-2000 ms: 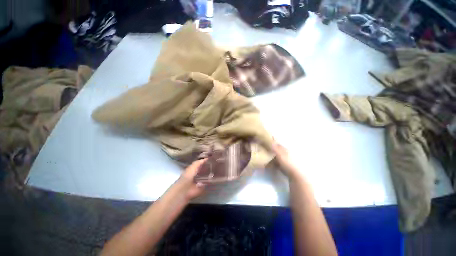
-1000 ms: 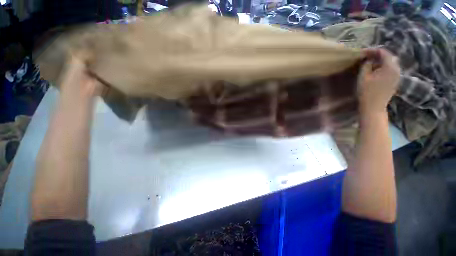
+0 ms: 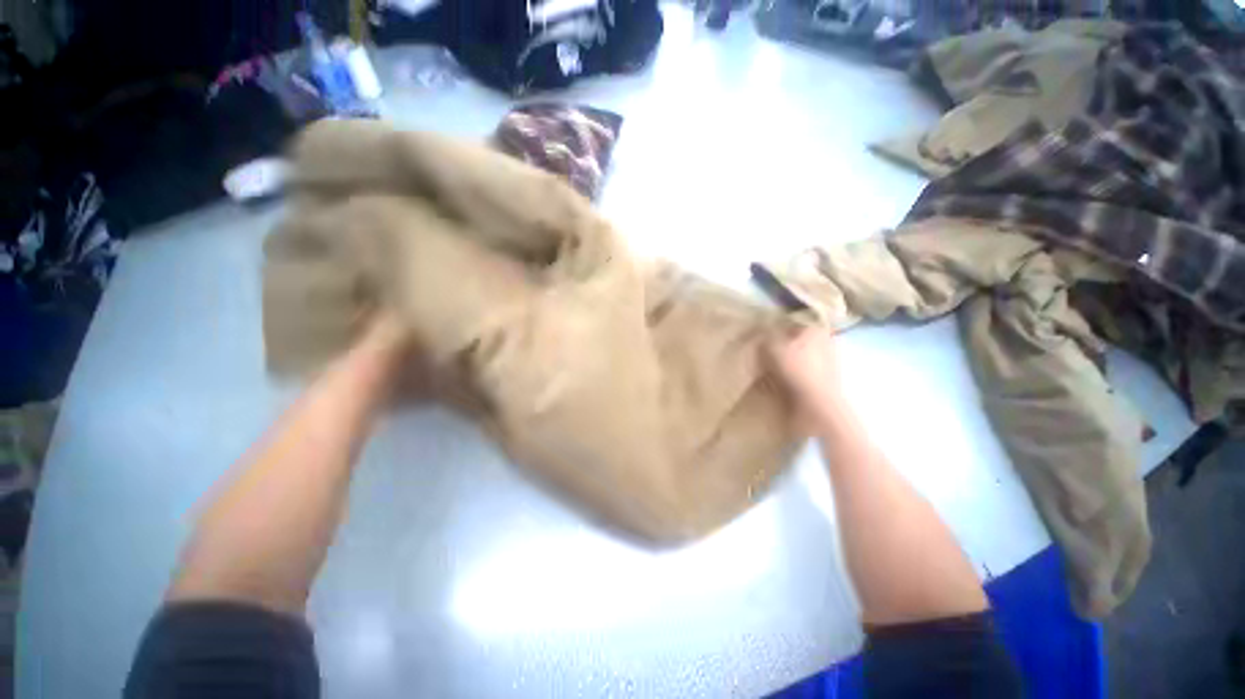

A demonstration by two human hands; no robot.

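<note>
A tan jacket (image 3: 587,369) lies bunched and partly blurred on the pale blue-white table (image 3: 178,410), its outer side up. A bit of its plaid lining (image 3: 567,144) shows at the far edge. My left hand (image 3: 389,335) holds the jacket at its left part; the fingers are blurred and partly hidden by cloth. My right hand (image 3: 803,352) grips the jacket's right edge, close to a sleeve end of the jacket pile. No snips can be made out in either hand.
A jacket pile (image 3: 1079,178) of tan and plaid cloth lies at the right, one sleeve (image 3: 1058,451) hanging over the table edge. A blue plastic bin (image 3: 1049,621) is below. Bottles (image 3: 341,75) and dark items stand at the far edge.
The jacket, earlier lifted and stretched between both hands with its plaid lining showing, is down on the table, mostly tan side up. Both hands have moved inward and lower.
</note>
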